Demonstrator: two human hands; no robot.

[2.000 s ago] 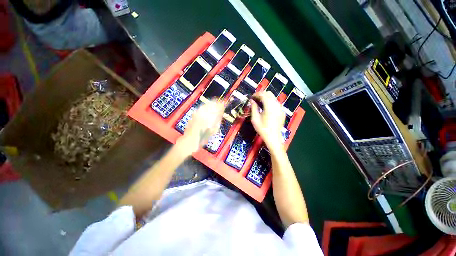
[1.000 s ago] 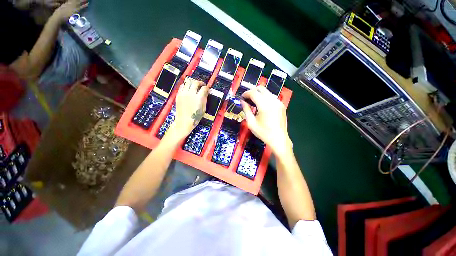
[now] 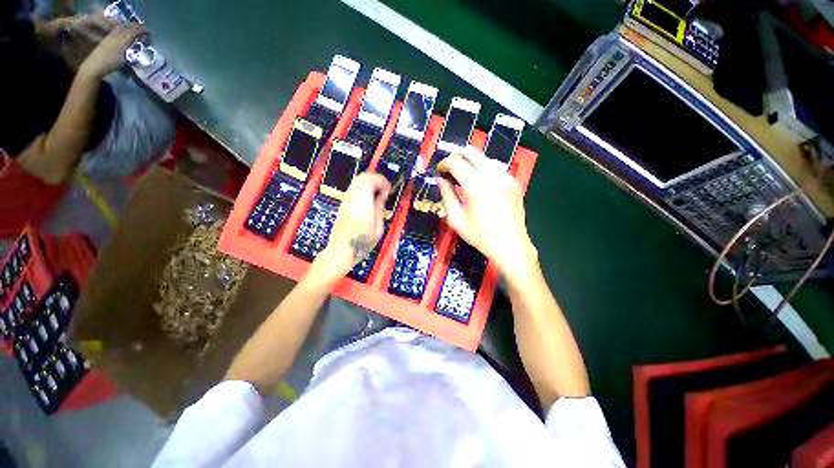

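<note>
A red foam tray (image 3: 240,236) holds two rows of open flip phones, screens up and light keypads down. Phones at the tray's left (image 3: 300,148) and beside it (image 3: 341,171) show pale gold borders round dark screens. My left hand (image 3: 363,215) is over the front row's middle phone, fingertips closed at its screen edge; what they pinch is too small to tell. My right hand (image 3: 480,196) is over the fourth phone, thumb and fingers curled at its screen half, beside a pale gold strip (image 3: 428,203). My fingers partly hide both screens.
A brown carton (image 3: 119,302) with a tan scrap heap (image 3: 197,288) stands on the floor at left. Another person's hand (image 3: 117,47) is at the upper left. A grey test set (image 3: 658,137) stands at right on the green bench. Red trays (image 3: 677,370) lean at lower right.
My left hand has moved right and down from the second front phone, uncovering its bordered screen. My right hand stays near the fourth phone. The view has shifted slightly.
</note>
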